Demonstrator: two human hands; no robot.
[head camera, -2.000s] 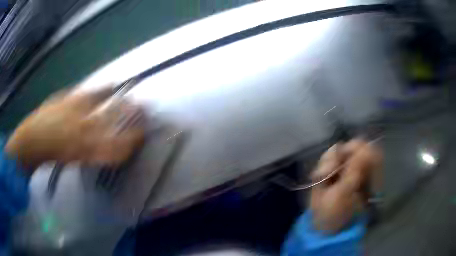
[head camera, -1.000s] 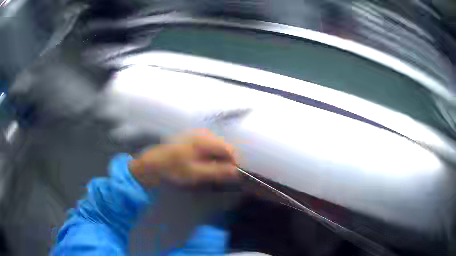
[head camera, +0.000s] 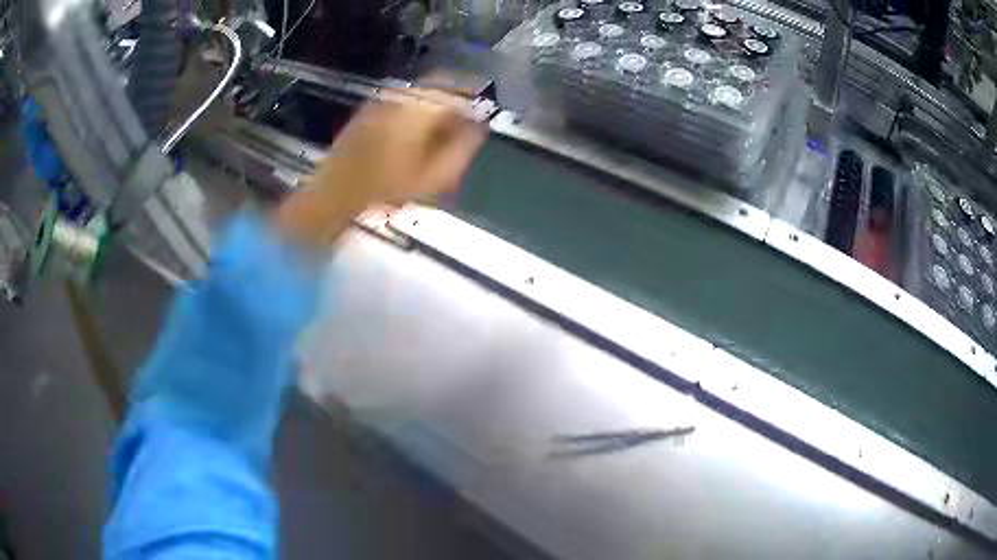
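Note:
My left hand (head camera: 383, 164), bare and blurred, reaches over the near end of the dark green conveyor belt (head camera: 656, 279). Its fingers are bent. A small dark and silver piece shows at the fingertips, but I cannot tell whether it is held or part of the rail. The blue sleeve runs down to the lower left. Dark tweezers (head camera: 623, 441) lie on the brushed-metal ledge (head camera: 492, 383). My right hand is not in view.
Stacked clear blister trays (head camera: 678, 98) with round discs stand behind the belt. Narrow black and red slots (head camera: 864, 208) and another disc tray (head camera: 962, 252) are at the right. A grey metal frame (head camera: 120, 142) and a green-rimmed spool (head camera: 74, 246) are at the left.
The view has swung left and up. My left hand has moved from the ledge's front edge to the conveyor's end. The thin strand seen at its fingers no longer shows.

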